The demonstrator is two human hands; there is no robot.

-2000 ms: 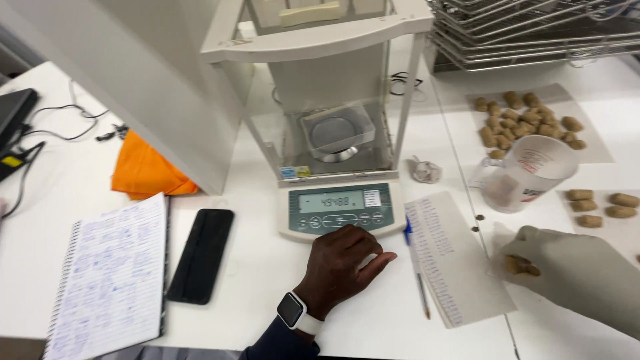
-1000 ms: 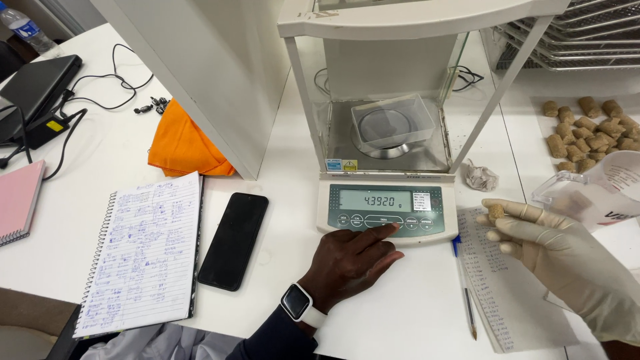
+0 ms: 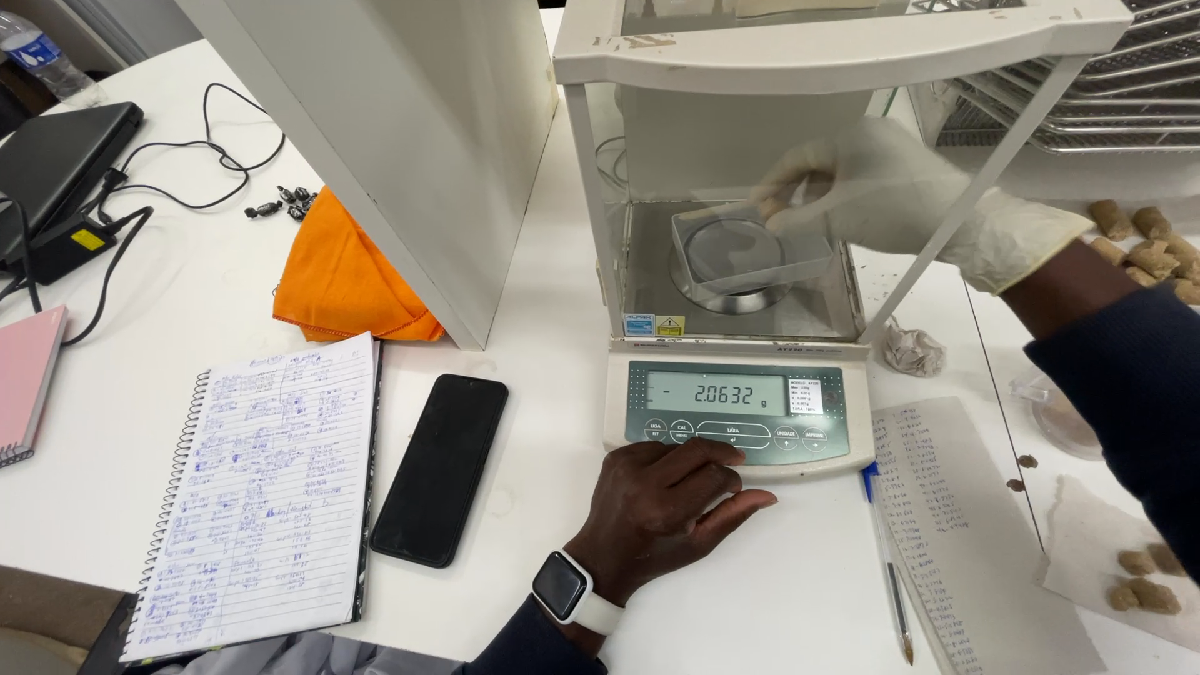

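My left hand (image 3: 670, 511), bare with a smartwatch on the wrist, rests its fingers at the front edge of the analytical balance (image 3: 619, 398), by the keypad under its lit display (image 3: 717, 395). My right hand (image 3: 844, 192), in a pale glove, reaches through the right side into the glass chamber. Its fingertips are above a clear square dish (image 3: 806, 258) on the round pan (image 3: 736, 302). The hand is seen blurred through glass, and whether its fingers hold anything cannot be told.
Left of the balance lie a black phone (image 3: 441, 469), a spiral notebook (image 3: 262, 497) and an orange cloth (image 3: 352, 272) beside a grey panel (image 3: 412, 141). To the right are crumpled paper (image 3: 912, 349), a pen (image 3: 895, 581), a written sheet (image 3: 966, 544), brown pellets (image 3: 1151, 258) and wire racks (image 3: 1116, 84).
My gloved right hand has moved from above the written sheet, where it held a brown pellet, into the balance chamber. The display reading has changed. My left hand stays by the keypad.
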